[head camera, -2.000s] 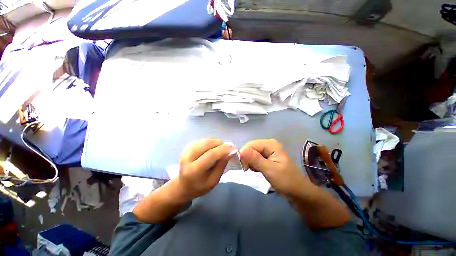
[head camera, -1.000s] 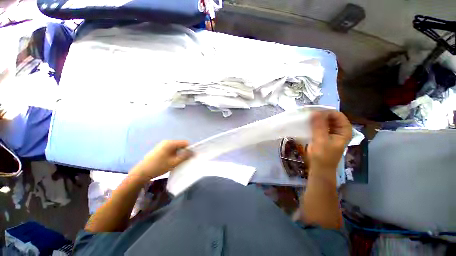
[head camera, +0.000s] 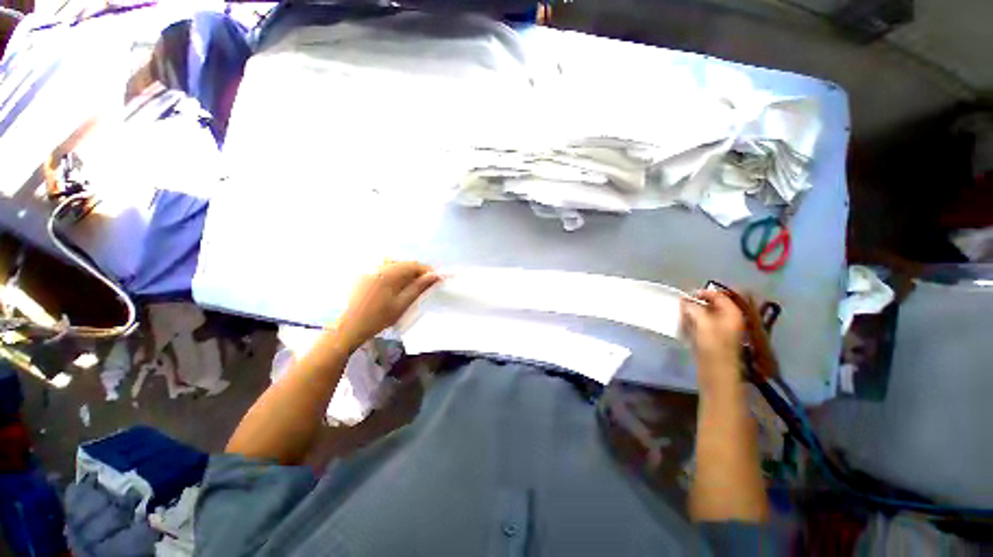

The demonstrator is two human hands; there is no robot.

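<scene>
A long, slightly curved white collar piece (head camera: 555, 295) is stretched out low over the near part of the table. My left hand (head camera: 390, 296) grips its left end and my right hand (head camera: 715, 324) grips its right end. A finished stack of white curved strips (head camera: 517, 341) lies at the table edge against my body, just on the near side of the held piece. The steam iron (head camera: 754, 326) stands at the right, partly hidden behind my right hand.
The unpressed pile (head camera: 577, 174) spreads over the far side of the pale blue table (head camera: 814, 272). Scissors (head camera: 765, 244) with green and red handles lie at the right. The blue and black iron hose (head camera: 811, 435) runs off right. Cloth heaps lie left of the table.
The held piece was small between both hands, then swung out slanting with the right hand raised. Now it lies level and low, and my right hand has come down beside the iron. The view has shifted.
</scene>
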